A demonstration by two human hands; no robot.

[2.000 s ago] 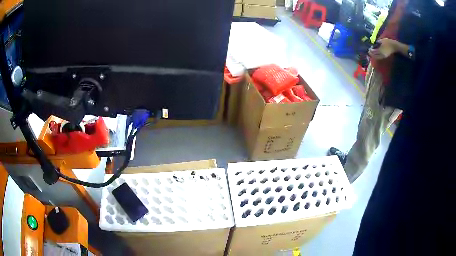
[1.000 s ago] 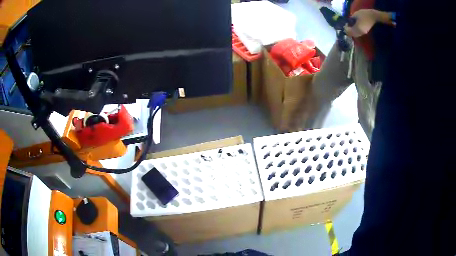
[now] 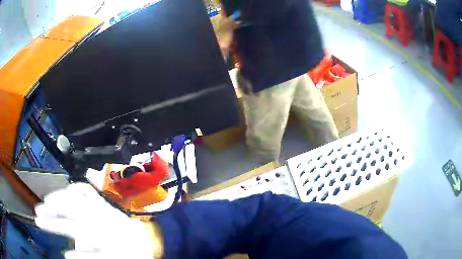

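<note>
My right hand [image 3: 96, 222], in a white glove, reaches across from the lower right in a dark blue sleeve. It is at the lower left, overexposed and blurred, in front of the orange machine. Its fingers look apart and nothing shows in it. My left hand is out of the picture. A white foam tray [image 3: 349, 167] with rows of dark holes lies on a cardboard box. A second foam tray [image 3: 253, 186] beside it is mostly hidden by my sleeve, with a few small dark parts [image 3: 267, 179] near its far edge.
A large black monitor [image 3: 147, 76] on a black arm [image 3: 101, 152] stands at the left. A red tape dispenser [image 3: 142, 177] sits below it. A person [image 3: 278, 55] in a dark top and beige trousers stands beyond the trays, beside a carton [image 3: 342, 96] of red bags. Red stools [image 3: 397, 23] are at the upper right.
My gloved right hand and sleeve have come into view, covering much of the left tray. The view has shifted. A person now stands in the middle, partly before the carton and monitor edge.
</note>
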